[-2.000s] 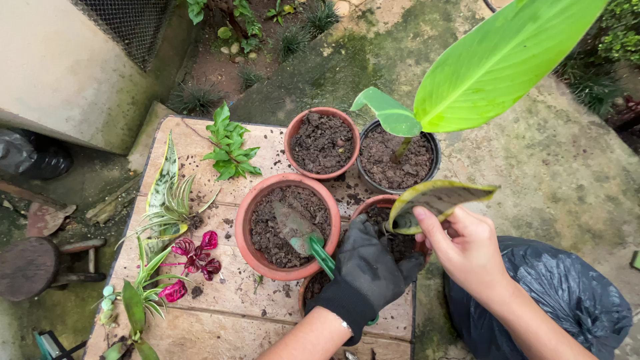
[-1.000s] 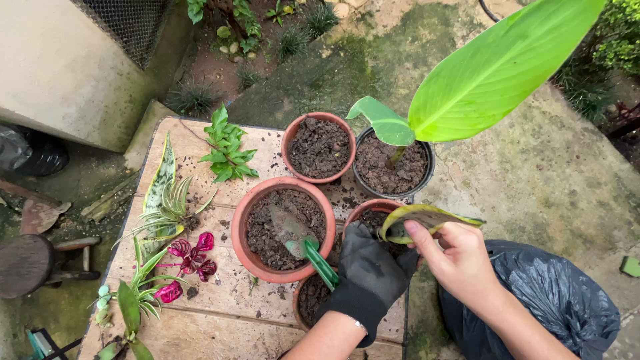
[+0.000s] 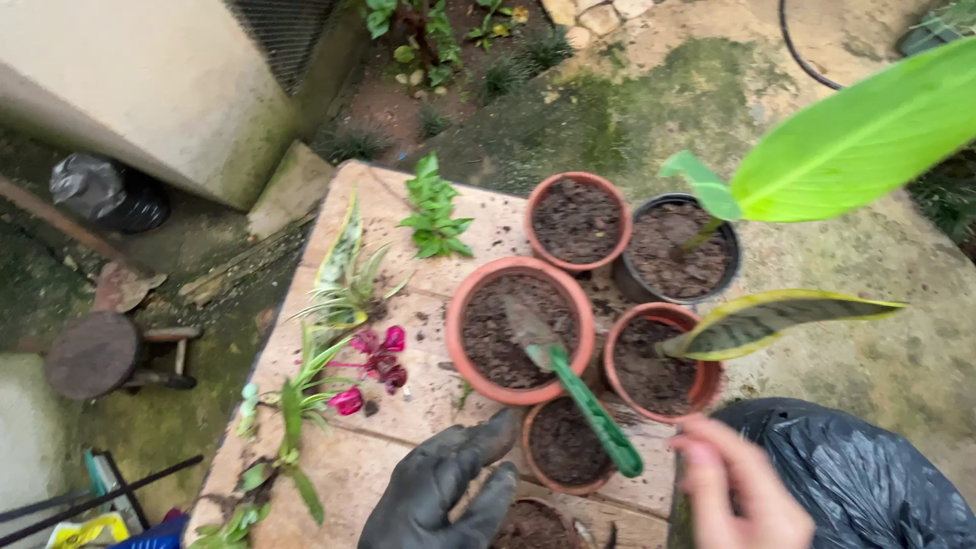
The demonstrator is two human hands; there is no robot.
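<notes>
My left hand (image 3: 446, 484), in a black glove, hovers at the table's near side with fingers apart and nothing in it, beside a small terracotta-coloured pot of soil (image 3: 568, 446). My bare right hand (image 3: 736, 488) is blurred, just below the pot (image 3: 705, 393) in which a snake plant leaf (image 3: 778, 324) stands, leaning right; its fingers look curled, and nothing shows in them. A trowel with a green handle (image 3: 595, 415) rests with its blade in the soil of the largest pot (image 3: 455, 335). A black pot (image 3: 637, 278) holds a broad-leaved green plant (image 3: 854, 137).
Another soil-filled pot (image 3: 625, 221) stands at the back. Along the left of the wooden table (image 3: 396, 450) lie a leafy green cutting (image 3: 435, 210), spider plants (image 3: 354, 286) and a magenta-leaved cutting (image 3: 377, 362). A black plastic bag (image 3: 854, 473) bulges at right; a round stool (image 3: 95, 354) stands at left.
My right hand has let go of the snake plant leaf, which now stands in the pot's soil. My left hand has moved left, away from that pot. The view has shifted.
</notes>
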